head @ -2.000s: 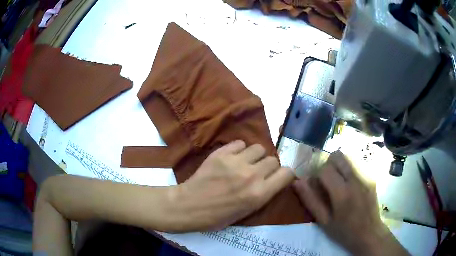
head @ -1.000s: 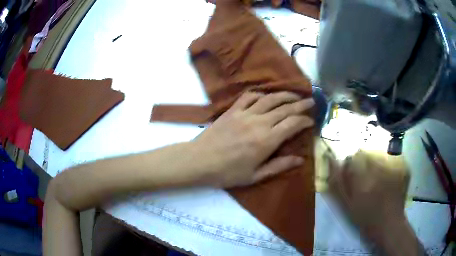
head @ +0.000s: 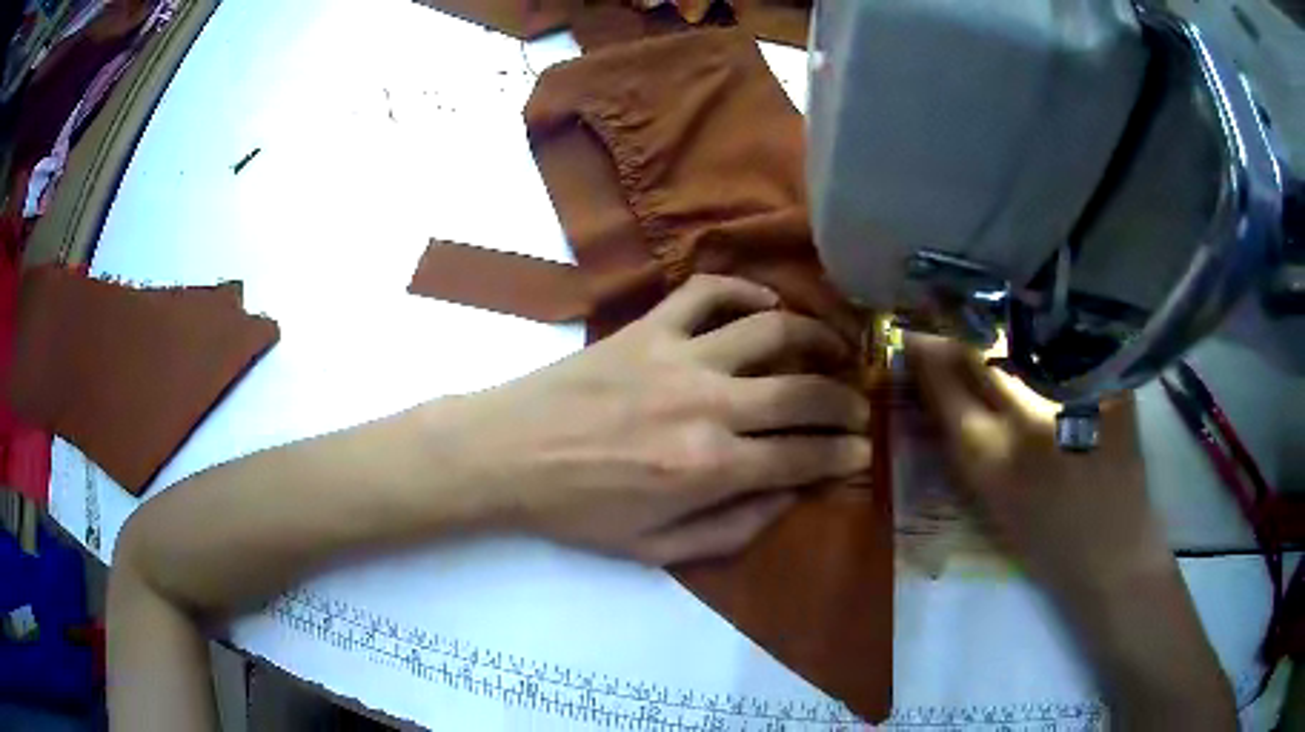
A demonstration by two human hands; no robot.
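A rust-brown gathered panel [head: 687, 157] lies left of the needle area, its right edge running up under the machine head. My left hand [head: 687, 415] lies flat on the panel, fingers slightly spread and pointing at the needle. My right hand [head: 1002, 443] is blurred, just right of the panel's edge, fingertips close to the presser foot [head: 895, 340]; whether it holds anything cannot be told. A narrow rust-brown strip [head: 494, 279] sticks out to the left from the panel. The needle itself is hidden by the head and glare.
The pale machine head [head: 959, 143] stands at upper right. A notched spare cut piece [head: 136, 365] lies at left beside red and blue fabrics. Red-handled snips [head: 1216, 429] lie at far right. A printed scale [head: 487, 679] runs along the front edge. More brown fabric lies behind.
The panel has moved to the right and its edge is now at the presser foot. My left hand has stayed on it. My right hand has moved up towards the needle area.
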